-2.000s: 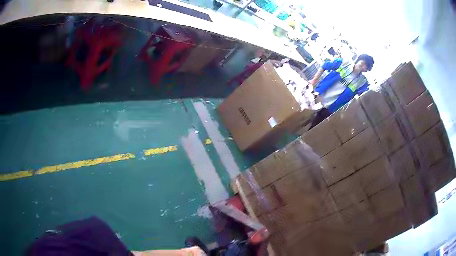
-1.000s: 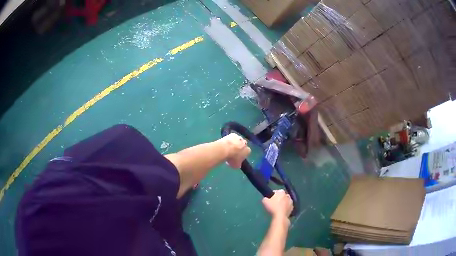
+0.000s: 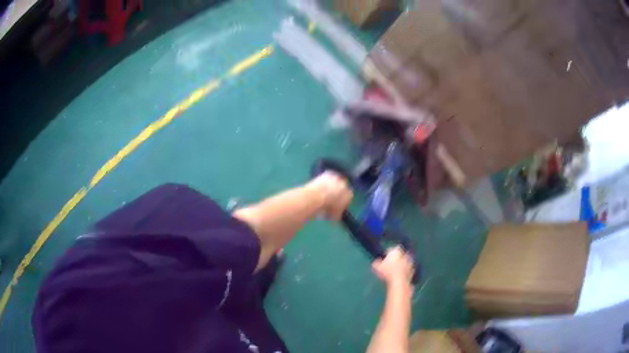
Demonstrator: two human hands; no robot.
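Note:
My left hand [image 3: 334, 196] is closed around the upper end of the black loop handle [image 3: 360, 231]. My right hand [image 3: 394, 267] is closed around its lower end. The blue tiller arm [image 3: 381, 195] runs from the handle to the worn red pallet truck [image 3: 422, 131], which is low at the edge of the load. The stacked cartons [image 3: 483, 89] rise beyond it at the upper right, with a pale pallet edge [image 3: 452, 165] at their foot. The picture is blurred, so finger detail is unclear.
Flattened cardboard [image 3: 527, 265] lies in a pile by the white wall at the right. A yellow line [image 3: 148, 132] curves over the green floor at the left. A red stool [image 3: 110, 19] stands at the upper left. Part of another carton [image 3: 365, 10] shows at the top.
Two seconds ago the view was higher, showing a person beside the load and no hands. Since one second ago both hands remain on the handle; the view has shifted slightly and blurred.

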